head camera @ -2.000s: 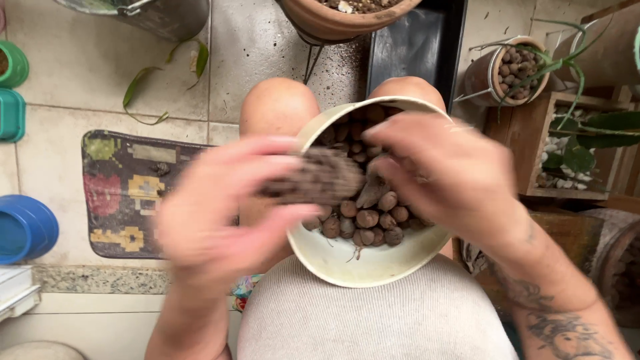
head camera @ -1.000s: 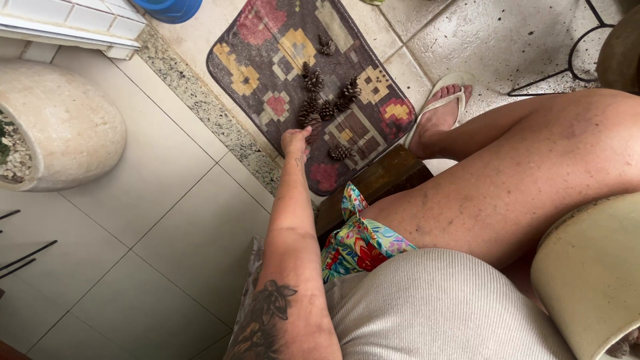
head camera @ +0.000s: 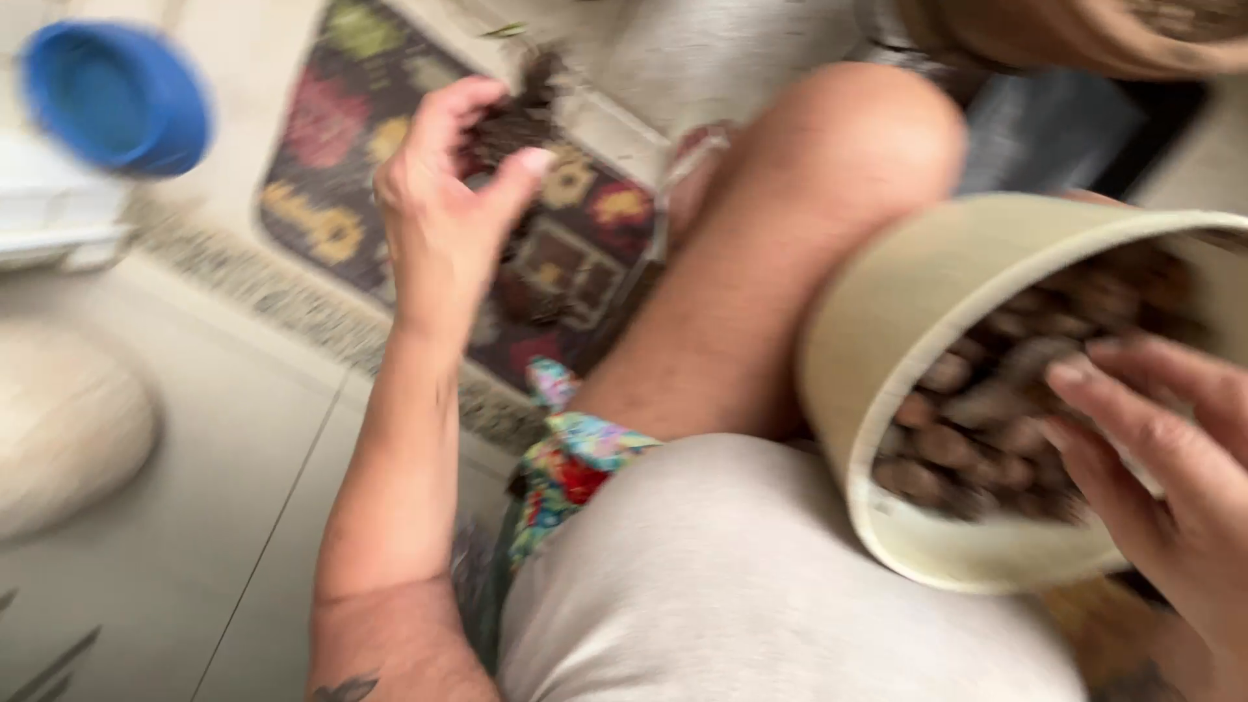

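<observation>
My left hand [head camera: 453, 180] is raised over the patterned mat, its fingers and thumb curled around a dark brown pine cone [head camera: 507, 136]. Motion blurs the cone, and whether a second one is with it I cannot tell. Between my legs a cream pot [head camera: 877, 292] is tilted toward me, holding many round brown clay balls [head camera: 946, 444]. Over its mouth is my right hand [head camera: 1160, 439], fingers bent beside a blurred greyish-brown piece [head camera: 1014, 380] lying on the balls; whether they grip it cannot be told.
The patterned mat [head camera: 327, 117] lies on the tiled floor to the left, with dark shapes on it. A blue bowl [head camera: 117, 97] stands beyond it. At the left edge is a pale rounded planter [head camera: 68, 429]. A terracotta pot [head camera: 1063, 34] and a black tray [head camera: 1155, 127] are at the upper right.
My left hand was down at the pine cones on the mat a second ago; now it is raised with a cone. The view has swung back toward the cream pot, and my right hand shows again.
</observation>
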